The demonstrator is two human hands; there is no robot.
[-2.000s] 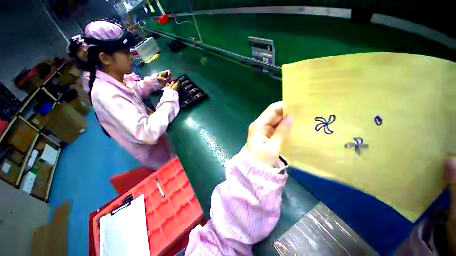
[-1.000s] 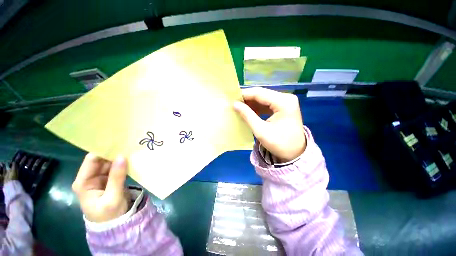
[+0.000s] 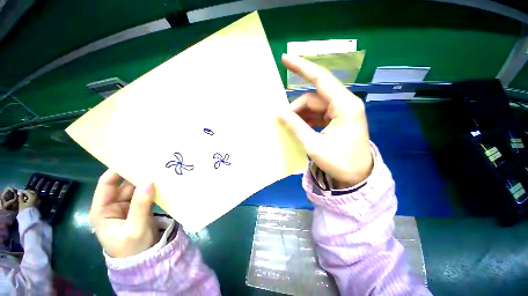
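A yellow-edged paper sheet (image 3: 191,104) is held up and tilted in front of me, with two pinwheel-like drawings and a small oval mark on it. Its middle looks washed out white. My left hand (image 3: 124,214) pinches its lower left edge between thumb and fingers. My right hand (image 3: 333,124) holds its right edge with the thumb in front; the index finger is raised beside the edge. Both hands are bare, with pink sleeves.
A film-covered tan board (image 3: 281,248) and a blue mat (image 3: 399,156) lie on the green bench (image 3: 475,254). A black tray (image 3: 503,167) with light pieces stands right. Another person's hands (image 3: 20,199) are at a dark tray (image 3: 52,193). Papers (image 3: 336,66) stand by the rail.
The view has swung from the neighbouring person and red crate to the back panel. Since one second ago the sheet has risen slightly, and my right index finger has lifted.
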